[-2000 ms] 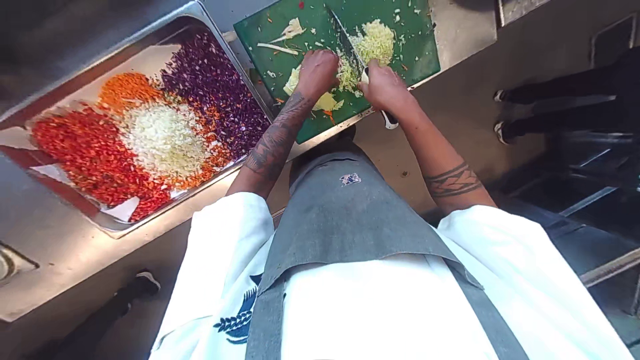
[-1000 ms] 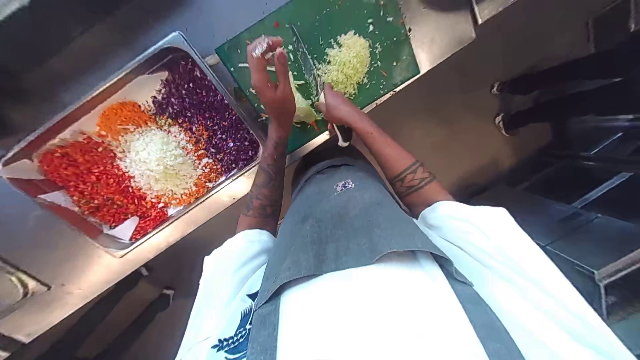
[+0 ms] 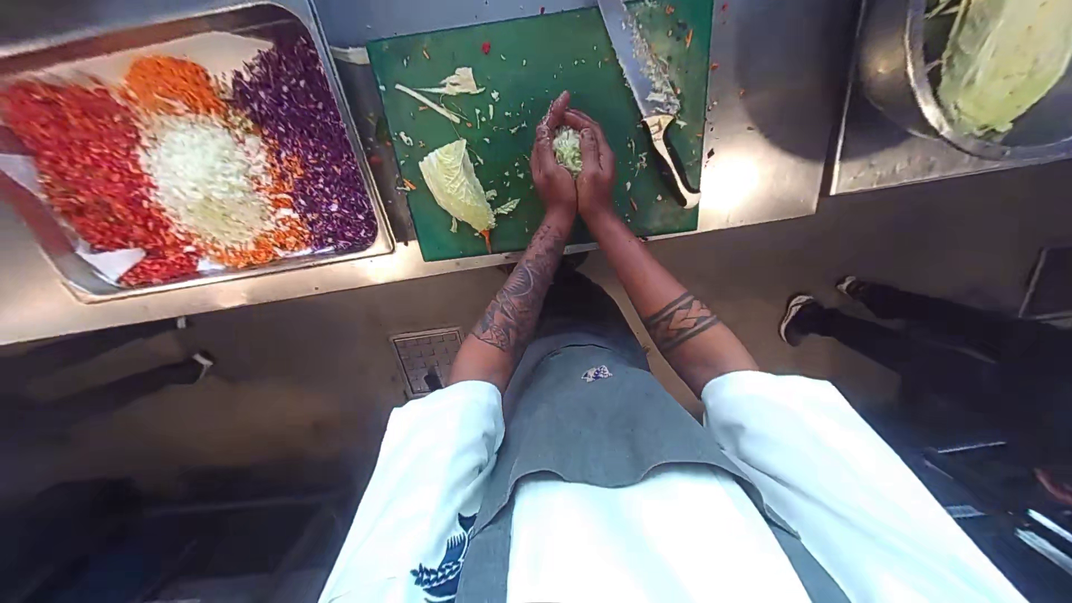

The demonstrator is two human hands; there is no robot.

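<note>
My left hand [image 3: 553, 159] and my right hand [image 3: 595, 159] are cupped together around a heap of finely chopped cabbage [image 3: 568, 151], over the middle of a green cutting board [image 3: 519, 75]. Right of them a chef's knife [image 3: 641, 71] lies flat on the board, its dark handle toward me and its blade specked with bits. On the board's left rest a cabbage leaf piece [image 3: 458, 184] and a smaller leaf scrap [image 3: 461, 82] beside a thin pale strip. How much chopped cabbage lies beneath my palms is hidden.
At left stands a metal tray [image 3: 381, 201] with chopped red vegetable, orange shreds, purple cabbage and a pale chopped heap. A metal bowl [image 3: 921, 92] at upper right holds a cabbage [image 3: 997, 67]. The steel counter's edge runs nearest me. Other people's legs and shoes [image 3: 796, 320] show beyond.
The knife has left my right hand and now lies on the board. My hands have come together around the chopped cabbage. The view has shifted, bringing the bowl in.
</note>
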